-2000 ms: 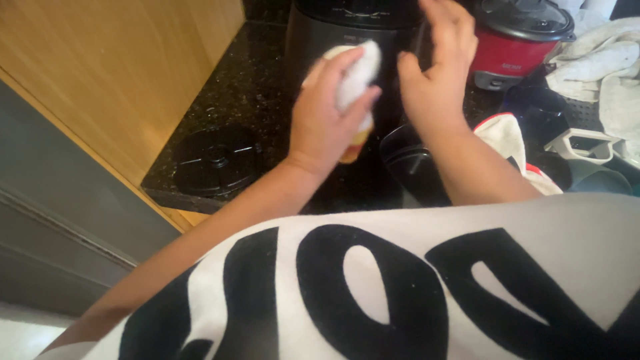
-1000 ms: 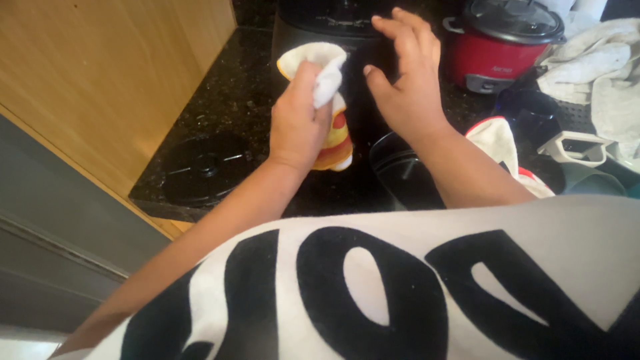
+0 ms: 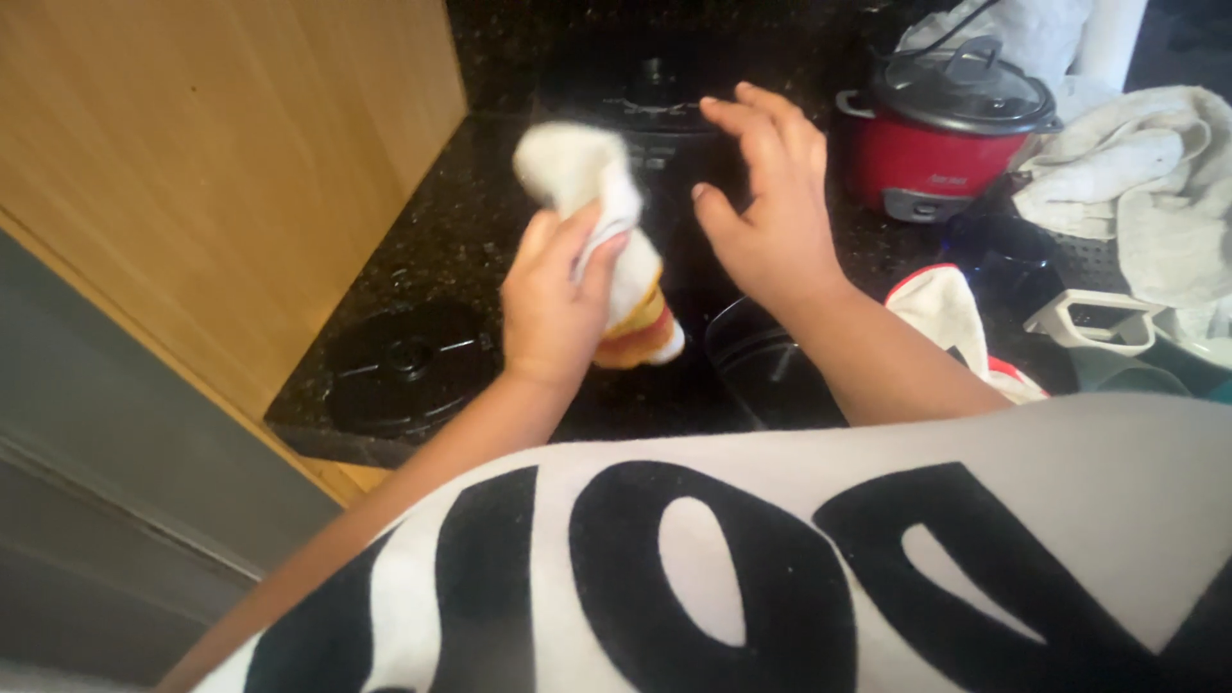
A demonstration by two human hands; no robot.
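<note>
A white cloth with a yellow and red patterned end [image 3: 630, 279] is bunched in my left hand [image 3: 553, 298], its top blurred. My right hand [image 3: 775, 207] holds nothing; its fingers are spread beside a black countertop appliance [image 3: 659, 159], and whether they touch it cannot be told. The appliance stands behind both hands, with a black top and small controls on its front. Left of my left hand, a black oval lid [image 3: 409, 356] lies on the dark speckled counter. A black container [image 3: 770, 356] is partly hidden under my right forearm.
A red rice cooker [image 3: 938, 154] with a glass lid stands at the back right. Beside it are crumpled white cloths [image 3: 1145, 183], a white plastic piece [image 3: 1097, 322] and a red-edged cloth [image 3: 938, 313]. A wooden cabinet panel [image 3: 221, 173] bounds the left side.
My left hand has kept hold of the cloth, whose folds have shifted and whose patterned end shows more than two seconds ago. My right hand stays raised near the appliance.
</note>
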